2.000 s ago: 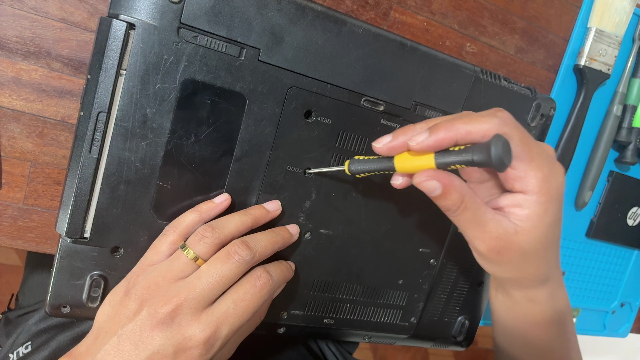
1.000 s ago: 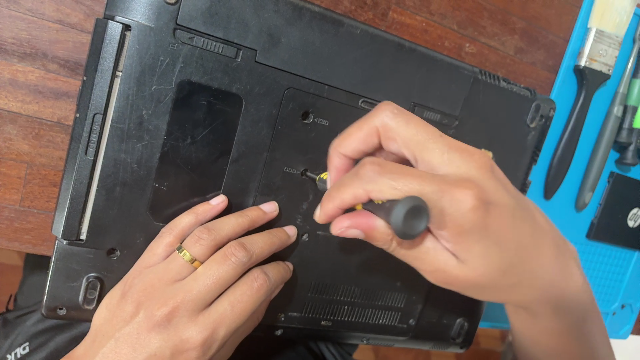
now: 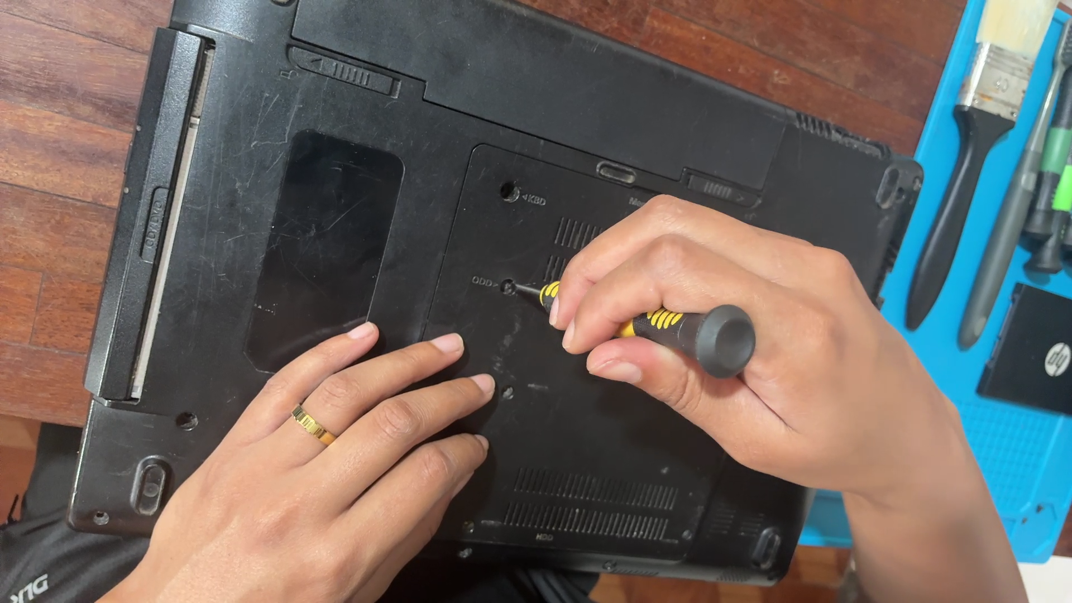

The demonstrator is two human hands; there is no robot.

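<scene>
A black laptop [image 3: 569,109] lies upside down, its underside facing me. My right hand [image 3: 720,335] holds a black and yellow precision screwdriver [image 3: 670,328]; its tip is at the screw hole [image 3: 508,287] marked ODD on the bottom access cover [image 3: 586,435]. The handle tilts up toward me, with its end cap showing beyond my fingers. My left hand [image 3: 360,452], with a gold ring, rests flat on the casing, fingers spread, fingertips by the cover's left part. At the laptop's left side the optical drive [image 3: 146,218] sticks out a little, with a pale metal strip showing.
A blue work mat [image 3: 913,360] on the right holds a flat paintbrush [image 3: 963,184], a grey-handled tool [image 3: 997,243], green and black tools [image 3: 1051,176] and a black HP-marked drive or flat case [image 3: 1030,347]. The wooden surface [image 3: 50,209] shows behind and left of the laptop.
My right hand has shifted its grip on the screwdriver and now wraps lower around it, hiding its middle. The screwdriver's handle stands more steeply than two seconds ago. My left hand has stayed in place.
</scene>
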